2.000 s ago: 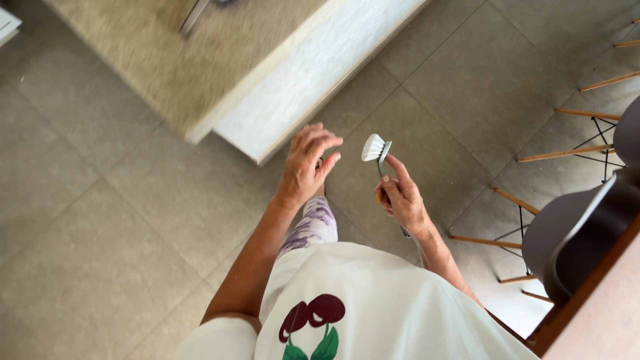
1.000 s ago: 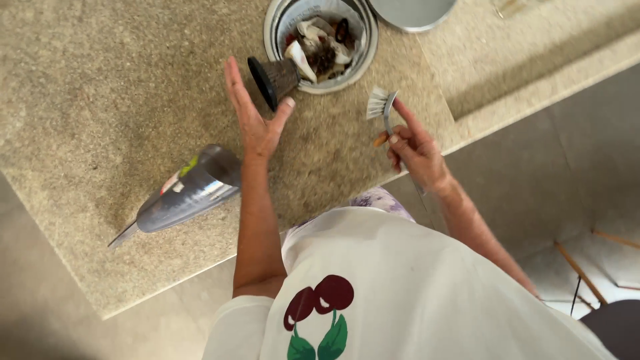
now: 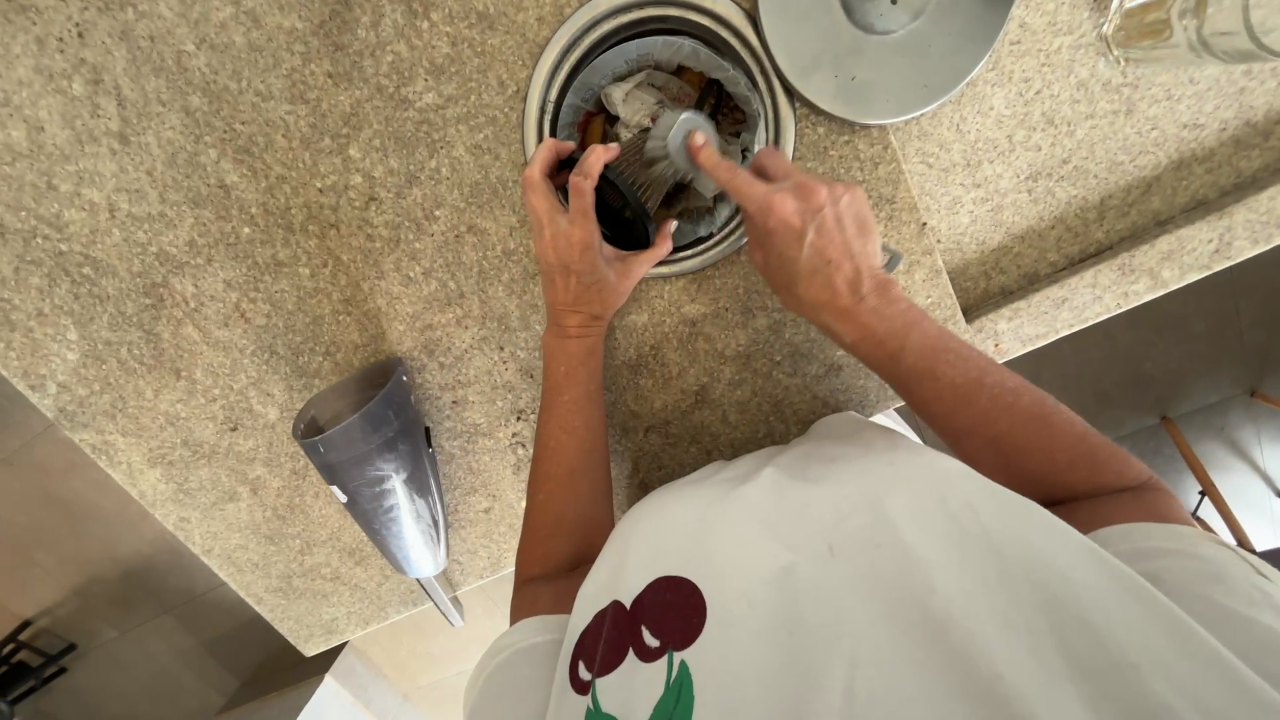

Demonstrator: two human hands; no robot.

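Note:
Over a round waste bin set into the counter (image 3: 540,110), my left hand (image 3: 590,230) grips a black-rimmed vacuum filter (image 3: 625,210) by its rim, tilted with its ribbed body toward the right. My right hand (image 3: 810,220) holds a dish brush (image 3: 686,145), index finger on the back of its head, and the bristles touch or nearly touch the filter. Blurring hides the exact contact. Crumpled paper and food scraps (image 3: 640,100) lie in the lined bin. A translucent grey dust container of a handheld vacuum (image 3: 385,470) lies on the counter at left.
A round metal lid (image 3: 885,60) rests right of the bin. Glass jars or glasses (image 3: 1190,30) are at the top right. The speckled stone counter (image 3: 200,250) has a front edge near my body. Wooden chair legs (image 3: 1205,480) show at lower right.
The filter and brush have come together over the bin; a second ago they were apart. Two seconds ago my left hand held nothing visible. The view has shifted to the counter.

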